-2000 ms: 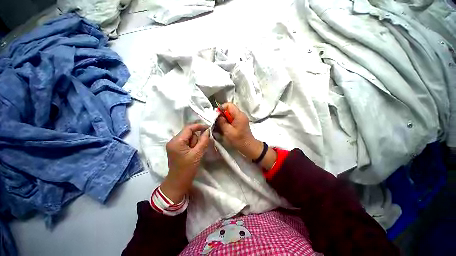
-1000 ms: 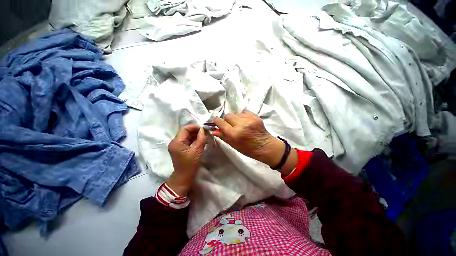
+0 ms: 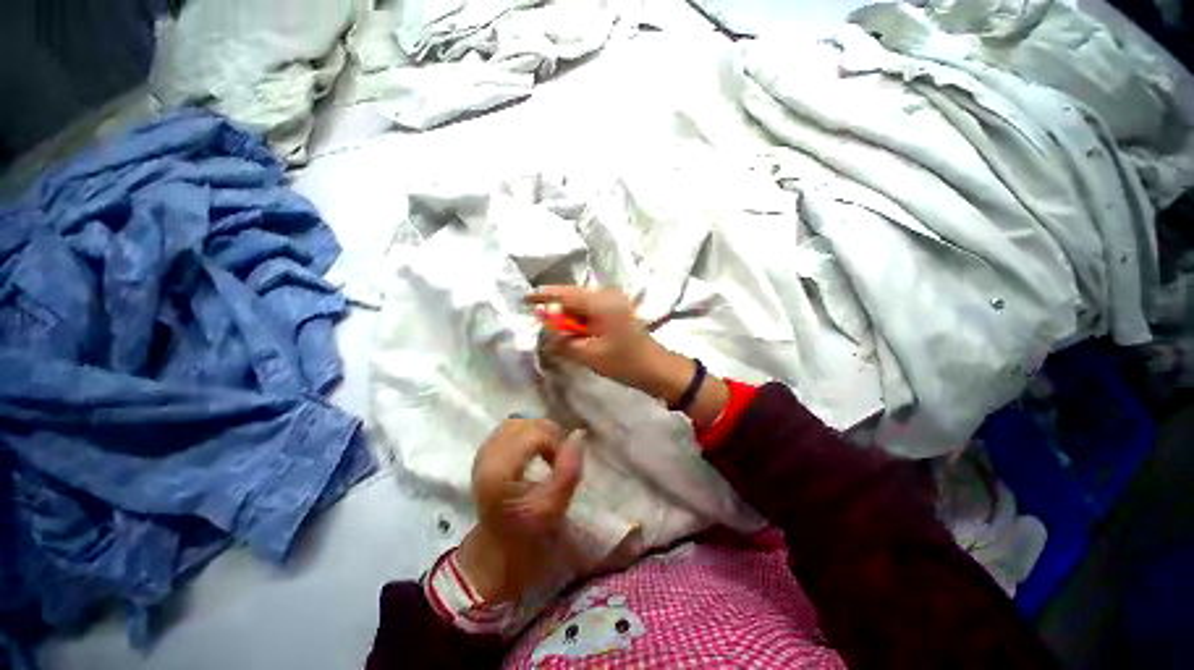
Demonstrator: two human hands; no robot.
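Note:
An off-white garment (image 3: 445, 327) lies crumpled in front of me, reaching down to my apron. My right hand (image 3: 596, 334) is over its middle, closed around thread snips (image 3: 563, 321) with a red-orange handle; the blades cannot be made out. My left hand (image 3: 526, 484) is nearer to me, over the lower part of the garment, blurred, with the thumb and index finger curled towards each other. Whether it pinches cloth or thread cannot be told.
A heap of blue garments (image 3: 170, 353) lies at the left. Layered off-white garments (image 3: 943, 236) lie at the right, and more pale garments (image 3: 458, 66) at the far side. A blue crate (image 3: 1080, 458) stands low at the right. The white table (image 3: 249, 596) shows at lower left.
My left hand has moved down towards me, away from my right hand. My right hand has shifted slightly left and up, and the snips' red handle shows more than one second ago.

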